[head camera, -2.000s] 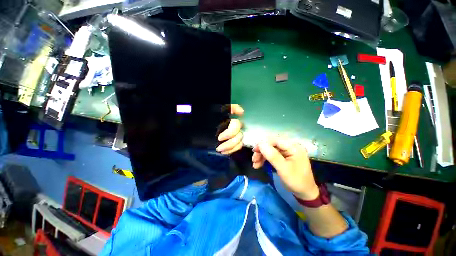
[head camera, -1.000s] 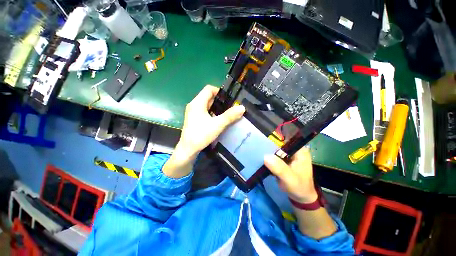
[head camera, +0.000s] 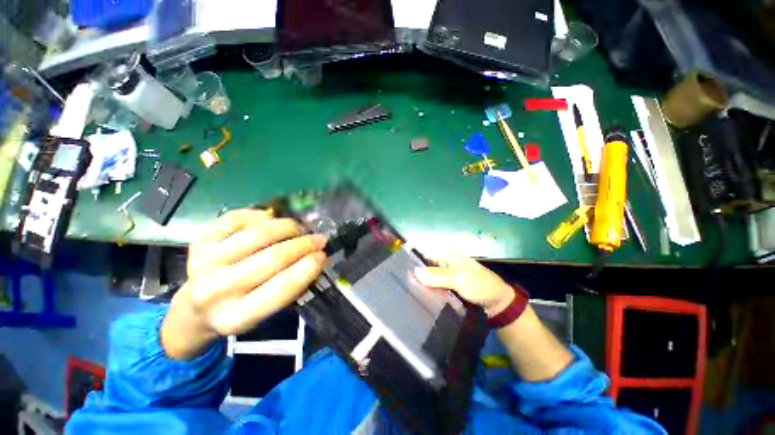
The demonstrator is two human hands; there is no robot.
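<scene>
An opened tablet [head camera: 387, 310] is tilted over the lap at the bench's front edge, its inside facing up. It shows a silver-grey battery block, dark board parts and a pale strip; its far end is blurred. My left hand [head camera: 255, 272] is at its left side with fingers bent over the edge; whether the fingers pinch some small part cannot be seen. My right hand [head camera: 463, 282] grips the right edge, thumb on the battery face.
On the green bench [head camera: 280, 161] lie a dark module [head camera: 166, 194], a gold flex cable [head camera: 216, 150], blue picks [head camera: 478, 144], white paper [head camera: 525, 192], a yellow-orange cylinder tool [head camera: 610, 191] and a small yellow screwdriver [head camera: 568, 228]. Black devices [head camera: 493, 38] stand at the back.
The tablet has turned and come down towards the lap, its board end now pointing up-left. My left hand has moved left and lower, fingers bent over the edge. The view has shifted.
</scene>
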